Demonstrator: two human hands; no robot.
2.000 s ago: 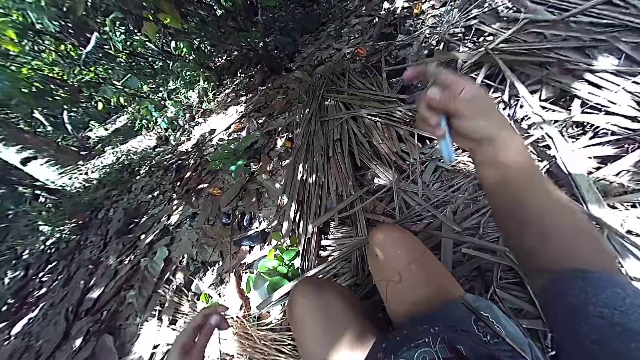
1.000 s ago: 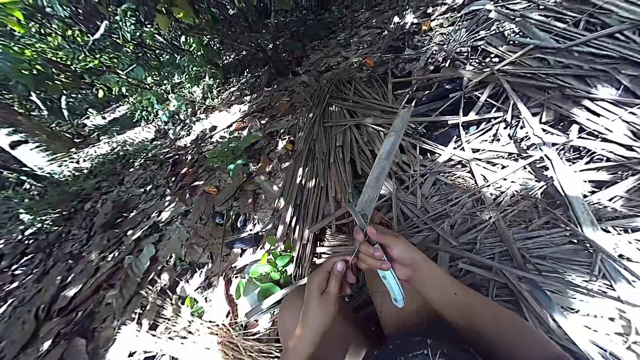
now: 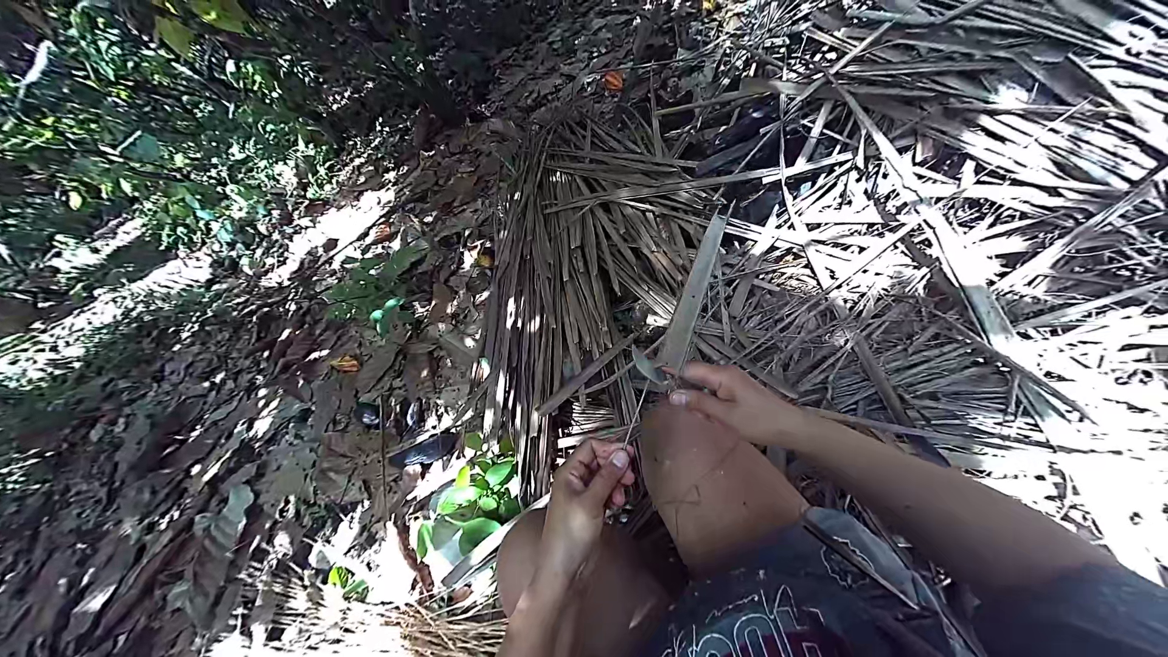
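Note:
My right hand (image 3: pixel 730 397) is above my right knee, closed on a small knife whose curved metal blade (image 3: pixel 650 367) points up and left; its handle is hidden by the fingers. Beside the blade, a long flat strip of dried palm leaf (image 3: pixel 695 297) slants up and right. Whether the fingers also grip that strip's base, I cannot tell. Lower and to the left, my left hand (image 3: pixel 591 479) pinches a thin fibre (image 3: pixel 636 415) that runs up toward the blade and the strip's base.
A pile of dried palm leaves (image 3: pixel 566 237) lies in front of my knees, with more scattered fronds (image 3: pixel 958 246) at the right. A small green-leaved plant (image 3: pixel 479 497) grows left of my left knee. Leaf litter (image 3: pixel 182 465) covers the ground at the left, below green undergrowth (image 3: pixel 182 137).
My right hand has come down and left from over the fronds, and my left hand has moved in from the lower left. The long leaf strip now stands by the blade.

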